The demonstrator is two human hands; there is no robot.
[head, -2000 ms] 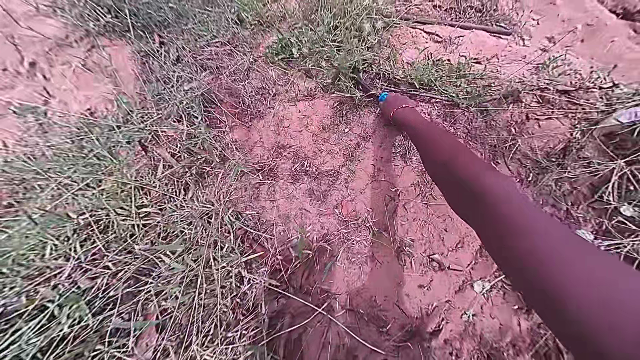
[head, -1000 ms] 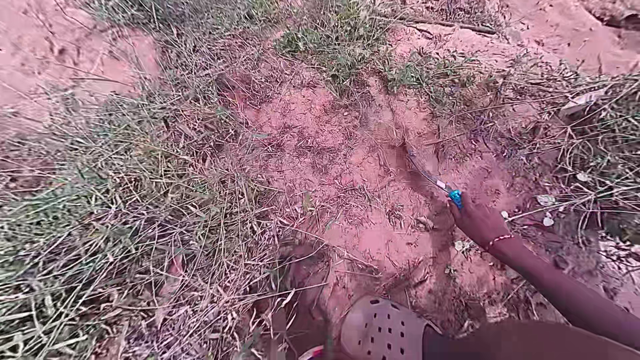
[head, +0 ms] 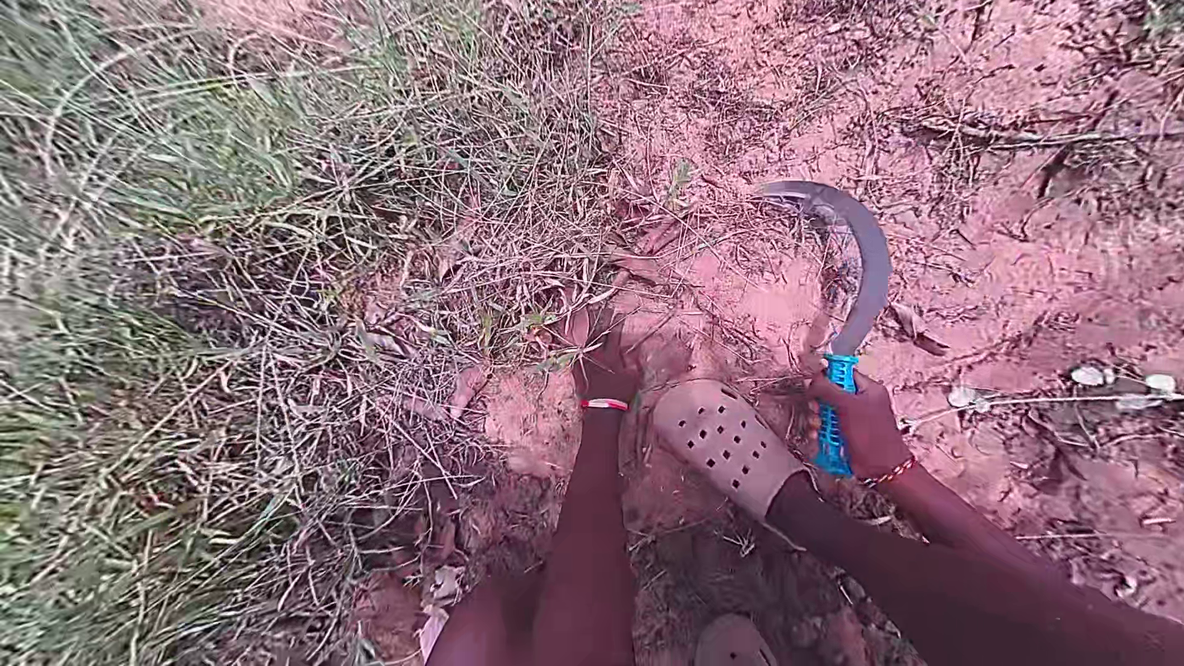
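Note:
My right hand (head: 868, 421) is closed around the blue handle of a sickle (head: 868, 268), at the right of centre. The curved grey blade points up, and its tip bends left over the bare soil. My left hand (head: 603, 356), with a red and white band at the wrist, reaches down to the edge of the dry grass (head: 527, 250). Its fingers are dark and partly hidden among the stems, so whether they grip any is not clear.
A clog with holes (head: 726, 444) stands between my hands, and part of a second clog (head: 733, 643) shows at the bottom edge. Thick grass (head: 185, 370) covers the left. A thin stick (head: 1045, 139) lies at upper right, and pale leaves (head: 1091, 376) lie at the right.
The sickle's whole blade now shows, turned upward with its tip to the left. My left hand has come into view at the grass. The view has shifted.

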